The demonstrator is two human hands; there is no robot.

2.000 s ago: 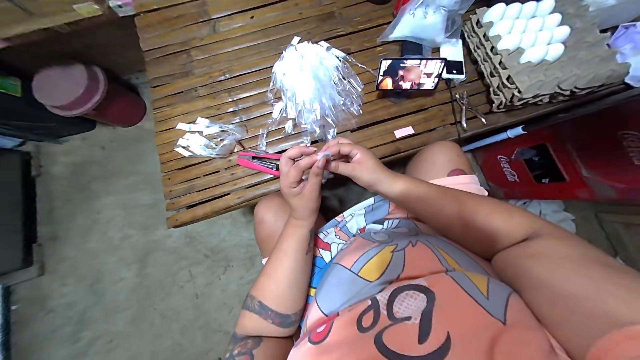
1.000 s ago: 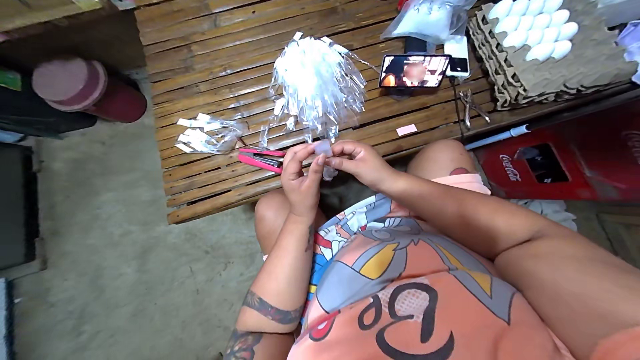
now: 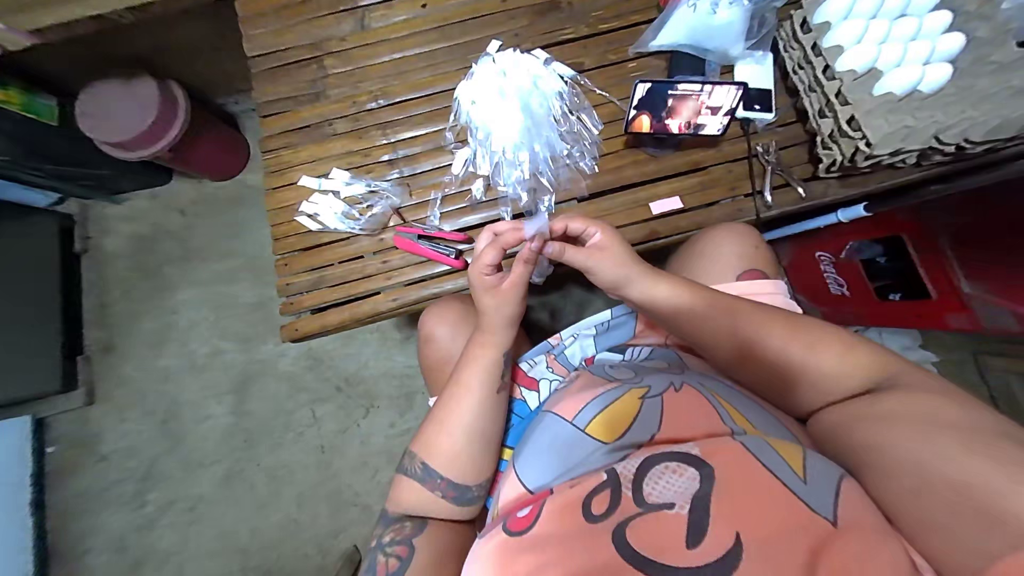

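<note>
My left hand (image 3: 502, 260) and my right hand (image 3: 596, 252) meet at the near edge of the bamboo-slat table (image 3: 320, 280). Between their fingertips they pinch a small whitish translucent piece (image 3: 537, 226), with part of it hanging below the fingers. Just beyond lies a large heap of clear plastic strips with white ends (image 3: 520, 120). A pink stapler (image 3: 432, 246) rests beside my left hand, its arms spread. Farther left is a smaller bunch of similar strips (image 3: 344, 200). A small pale pink slip (image 3: 666, 206) lies right of my right hand.
A phone with a lit screen (image 3: 684, 107), a white device (image 3: 755, 86), metal pliers-like tool (image 3: 774, 174) and filled plastic bag (image 3: 704, 28) are at the right. Beyond them, egg trays (image 3: 944, 120) hold white eggs. A red crate (image 3: 960, 272) stands below; a dark red container (image 3: 196, 132) stands at left.
The whitish piece between my fingertips shows more plainly than two seconds ago. Both hands have stayed in nearly the same place.
</note>
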